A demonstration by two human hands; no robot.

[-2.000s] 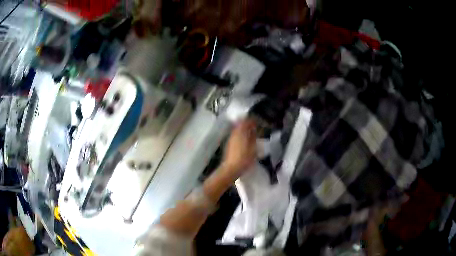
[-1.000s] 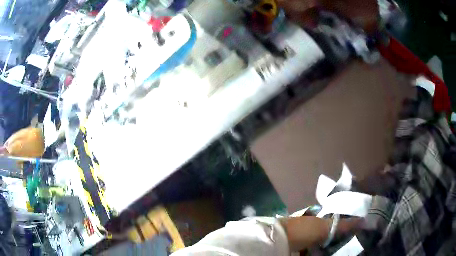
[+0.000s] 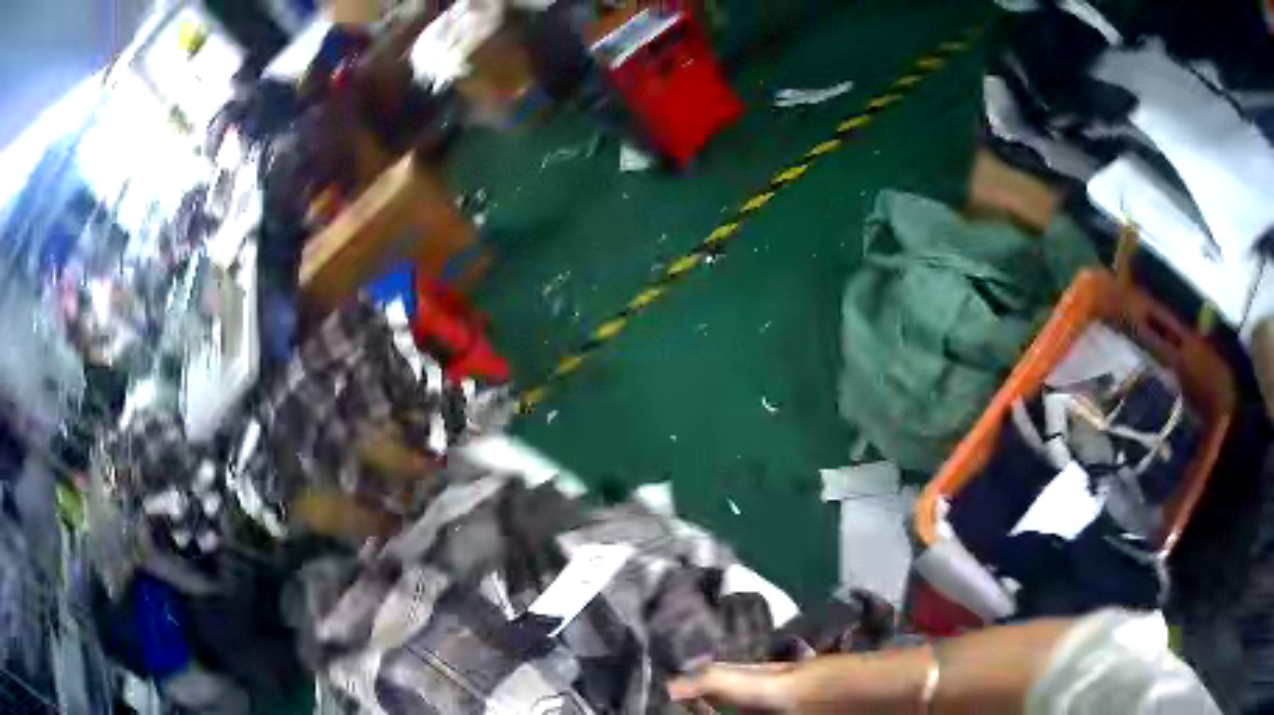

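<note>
A large bundle of plaid garments [image 3: 461, 636] in grey, black, cream and brownish checks fills the bottom left and centre. White slips [image 3: 580, 580] lie on top of it. My right hand [image 3: 734, 684] comes in from the bottom right, with a pale sleeve and a thin band at the wrist. It holds the bundle at its right side, with the fingertips partly hidden at the bottom edge. A blurred brownish patch lies at the bundle's left; I cannot tell whether it is my left hand.
Green floor [image 3: 671, 377] with scraps and black-and-yellow tape [image 3: 755, 203] runs ahead. An orange crate [image 3: 978, 419] of dark cloth and white pieces stands right, beside green cloth [image 3: 929, 321]. A red container [image 3: 678, 91] is at the top, a cardboard box [image 3: 377, 231] left. Blurred worktables line the left.
The view has turned away from the white sewing machine table to the floor and crate. The plaid pieces, earlier at the right, now lie bundled at bottom centre with my right hand on them.
</note>
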